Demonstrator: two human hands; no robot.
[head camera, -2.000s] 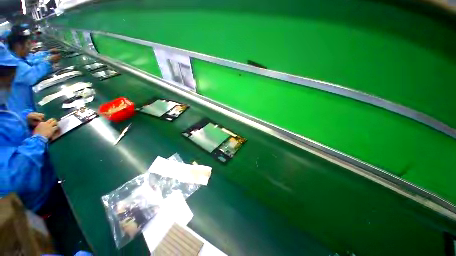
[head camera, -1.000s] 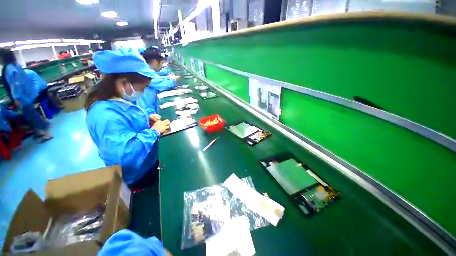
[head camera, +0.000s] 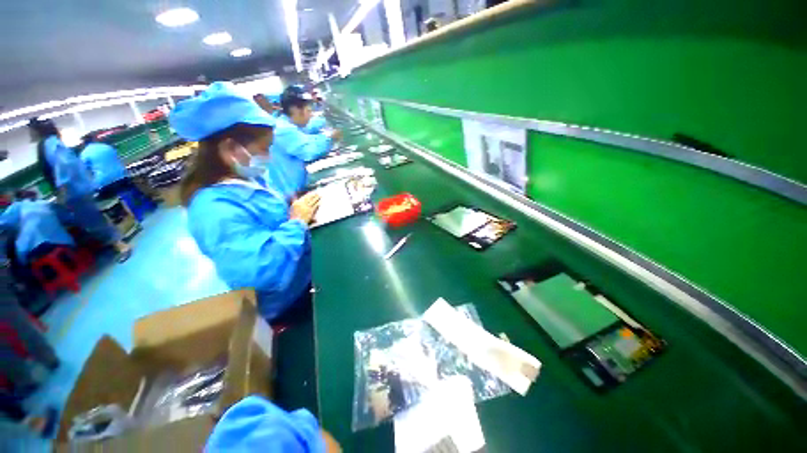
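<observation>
No hand of mine is clearly in view. A blue sleeve, perhaps my own, shows at the bottom edge, with a sliver of skin cut off beside it. Nearest on the bench lies a crinkled clear plastic bag (head camera: 378, 376) with small dark parts inside. A long white paper strip (head camera: 482, 343) lies across it. A white sheet (head camera: 438, 420) lies in front, cut off by the bottom edge. A tablet assembly (head camera: 580, 323) with a pale greenish panel and exposed electronics lies right of the bag. Another tablet assembly (head camera: 472, 225) lies farther up the bench.
A red parts bin (head camera: 398, 209) and a thin silver tool (head camera: 397, 246) lie ahead. A person in blue works on a tablet at the bench's left edge. An open cardboard box (head camera: 239, 363) with bagged items stands lower left. The green partition (head camera: 637, 203) runs along the right.
The view has swung left and up, bringing the neighbouring person, the cardboard box and the room into view. The bench things have shifted rightward in the picture. The neighbour's hands have moved slightly.
</observation>
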